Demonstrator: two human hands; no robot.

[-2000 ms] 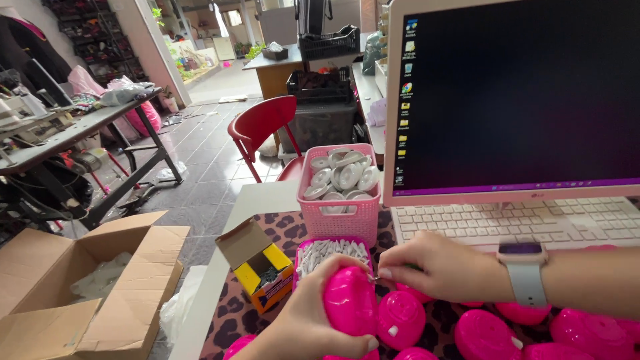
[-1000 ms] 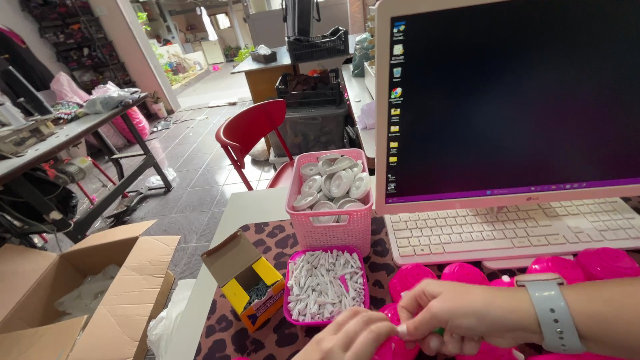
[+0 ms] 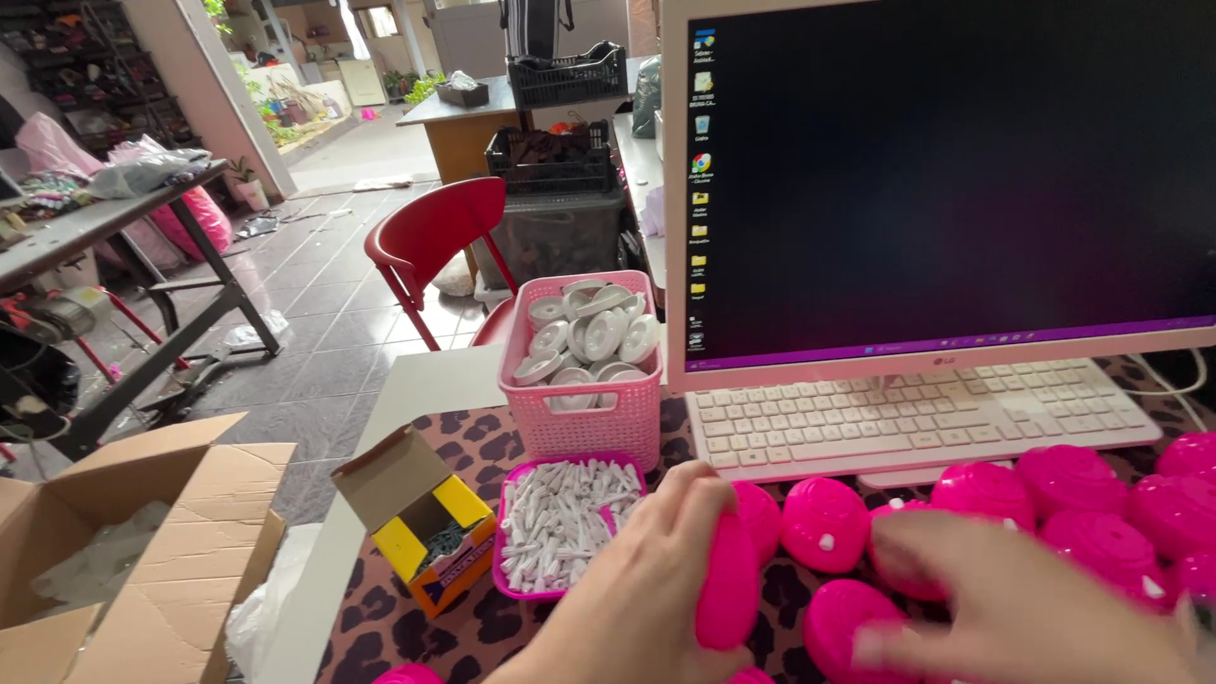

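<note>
My left hand (image 3: 655, 579) grips a glossy pink rounded plastic piece (image 3: 729, 584), held on edge just right of the pink tray (image 3: 498, 560) of small white plastic pieces (image 3: 560, 522). Blurred, my right hand (image 3: 997, 598) hovers over similar pink pieces (image 3: 825, 524) on the leopard-print cloth; whether it holds anything cannot be told. Some of these pieces bear a small white part. Behind the tray stands a pink perforated basket (image 3: 584, 432) full of round white plastic parts (image 3: 603, 334). An open yellow and orange cardboard box (image 3: 446, 570) with small dark screws sits left of the tray.
A white keyboard (image 3: 912, 418) lies below a monitor (image 3: 940, 190) at the back right. At the lower left is a large open cardboard box (image 3: 180, 532) containing translucent plastic. A red chair (image 3: 437, 237) stands beyond the table, with stacked black crates (image 3: 551, 157) behind it.
My hands, together over the pink pieces one second ago, are now apart. The left one is beside the tray with a pink piece; the right one is farther right.
</note>
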